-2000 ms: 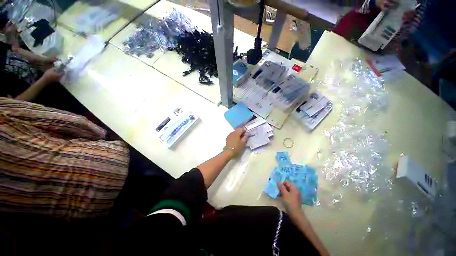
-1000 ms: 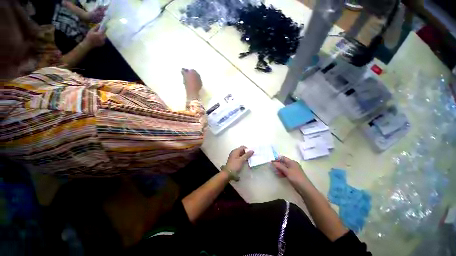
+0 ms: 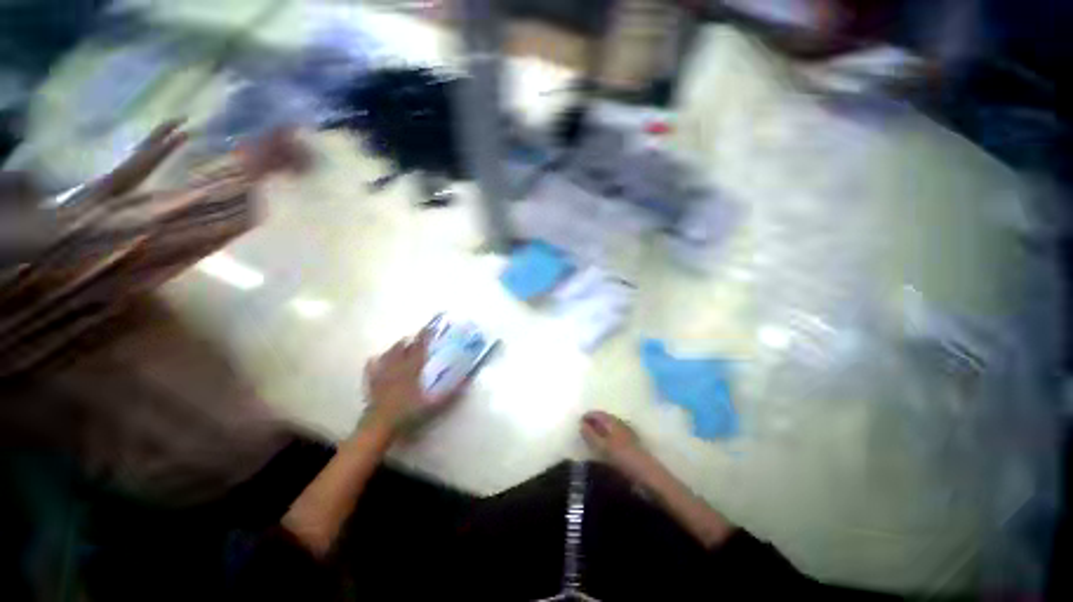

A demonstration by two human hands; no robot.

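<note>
The frame is blurred. My left hand (image 3: 398,379) grips the near left side of a whitish blister tray (image 3: 457,355) with light-blue and dark parts showing. My right hand (image 3: 606,435) is over the table's near edge, apart from the tray, its fingers bent; nothing can be made out in it. A solid blue card stack (image 3: 537,271) lies beyond the tray, with white leaflets (image 3: 594,308) touching or close beside it. A loose heap of light-blue inserts (image 3: 697,388) lies right of the leaflets.
A grey post (image 3: 480,129) stands behind the card stack. Black cables (image 3: 406,118) lie left of it, and packed trays (image 3: 635,171) lie right. Shiny clear bags (image 3: 812,318) cover the right side. A neighbour's arm in a striped sleeve (image 3: 130,253) reaches in from the left.
The white leaflet held between my hands is no longer distinguishable. My left hand has moved onto the tray. My right hand has drawn apart from it. The neighbour's arm has moved back leftwards.
</note>
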